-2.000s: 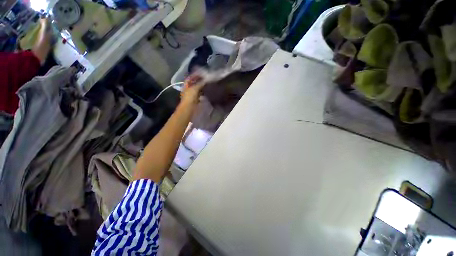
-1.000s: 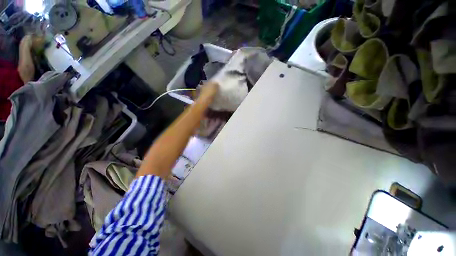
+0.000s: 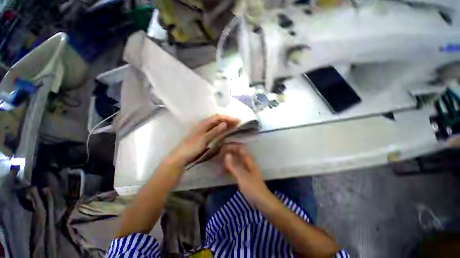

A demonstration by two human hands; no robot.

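A long beige-grey garment piece [image 3: 177,86] lies over the left part of the white table, its near end beside the lit needle area. My left hand [image 3: 199,138] is on this near end, with the fingers bent over the cloth. My right hand [image 3: 242,164] is just right of it at the table's front edge, blurred, with its fingertips near the folded cloth edge; I cannot tell if they touch it. The sewing machine head [image 3: 297,43] stands behind, its needle area partly lost in glare.
A black phone [image 3: 334,89] lies on the machine bed. Dark green-handled snips [image 3: 448,112] are at the right end. A white bin [image 3: 97,121] with dark cloth stands left of the table. Heaped garments [image 3: 48,214] lie at the lower left. A gooseneck lamp hose [image 3: 222,43] curves beside the head.
The view has turned right to the machine. My left hand has come back from the bin area, and the beige cloth now lies across the table. My right hand has come into view.
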